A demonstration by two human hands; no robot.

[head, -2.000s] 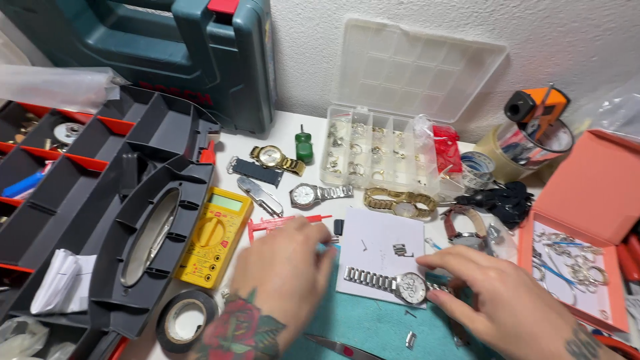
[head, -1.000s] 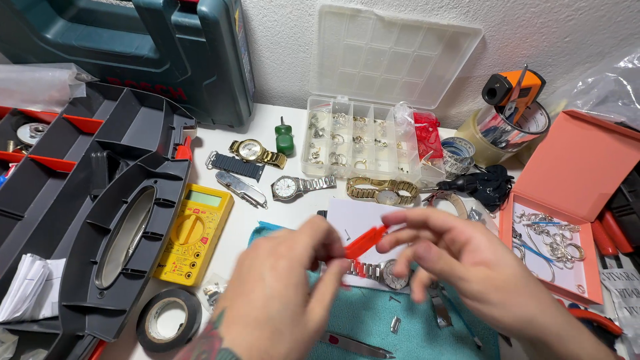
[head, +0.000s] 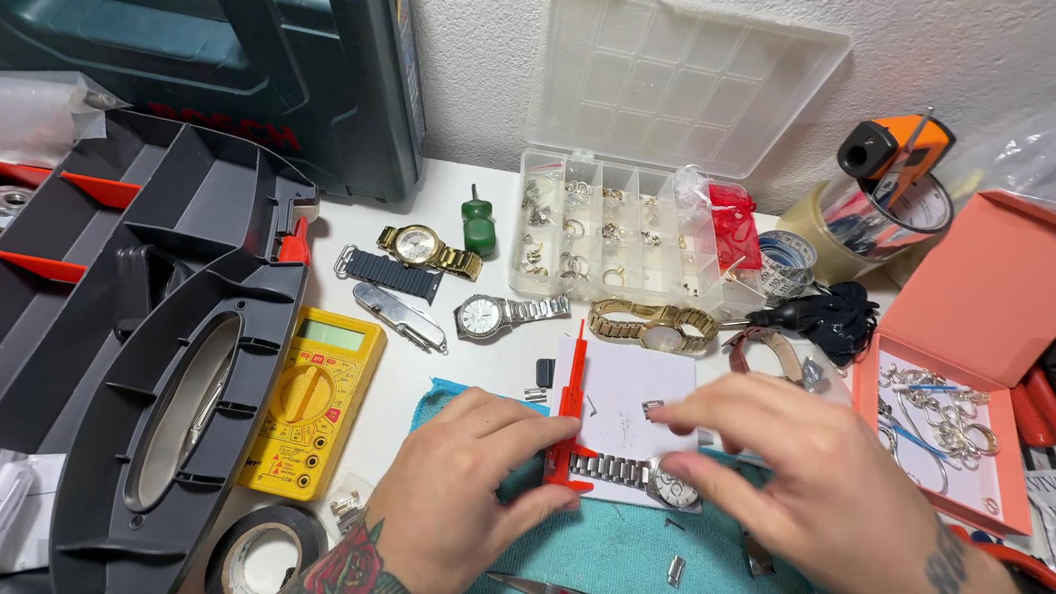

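Observation:
A red plastic caliper (head: 569, 412) stands nearly upright in view, my left hand (head: 487, 470) holding it between thumb and fingers over the edge of a white paper pad (head: 627, 371). Its jaws lie by the left end of the steel bracelet (head: 612, 469) of a silver watch (head: 675, 485). My right hand (head: 784, 462) hovers over the pad's right side, thumb and fingers apart, an index fingertip at a small steel bracelet link (head: 652, 408). Small pins lie on the pad. Another link (head: 676, 570) and pins rest on the teal cloth (head: 577, 544).
Behind lie gold and silver watches, a pocketknife (head: 400, 317) and a clear compartment box (head: 610, 239) of jewellery. Left are a yellow multimeter (head: 312, 404), black tape (head: 266, 551) and a grey organizer tray (head: 190, 330). A pink box (head: 949, 445) of jewellery sits right.
The red caliper, held up between both hands a second ago, is now down beside the bracelet in my left hand alone. My right hand has moved away from it.

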